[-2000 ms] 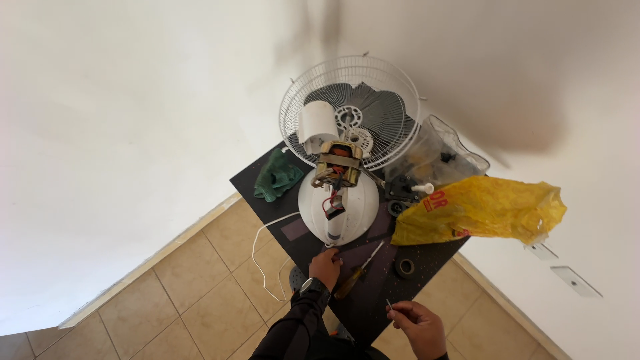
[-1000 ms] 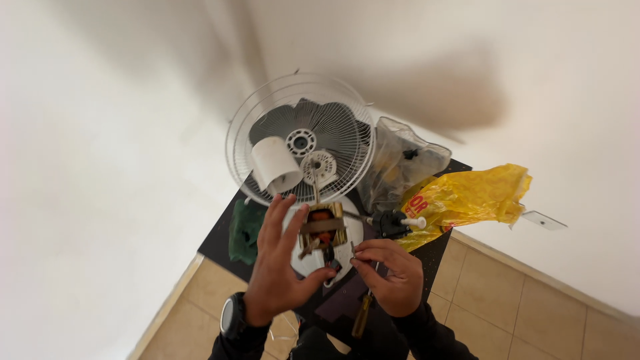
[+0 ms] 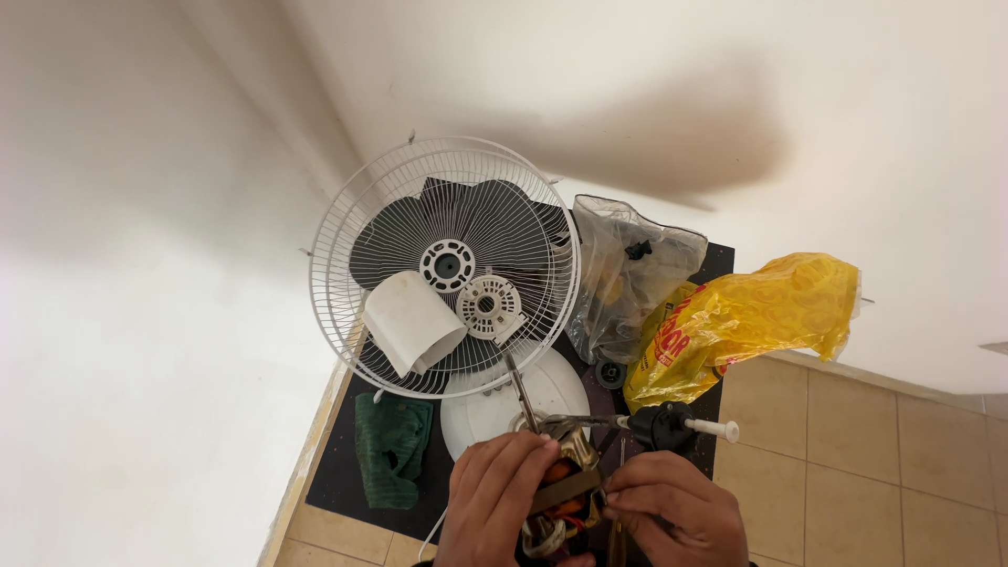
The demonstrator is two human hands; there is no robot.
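My left hand (image 3: 496,500) is closed around the left side of the fan motor (image 3: 565,492), whose copper windings and red wires show. At the motor's right side, the fingertips of my right hand (image 3: 673,508) pinch something small and thin, mostly hidden. The motor's metal shaft (image 3: 518,386) points up and left over the white round fan base (image 3: 543,386). A black gearbox part with a white knob (image 3: 713,428) juts out to the right of the motor. Below, between my hands, a screwdriver's amber handle (image 3: 617,543) is partly visible.
A white wire fan guard (image 3: 313,272) with dark blades lies behind, holding a white plastic cover (image 3: 409,323) and a round vented motor cover (image 3: 488,305). A clear plastic bag (image 3: 622,268) and a yellow plastic bag (image 3: 756,315) lie right. A green cloth (image 3: 391,449) is on the black tabletop (image 3: 339,480).
Both hands have risen from the table's near part to the motor. The left hand now wraps its side, and the right fingertips have come against it. The view has shifted closer.
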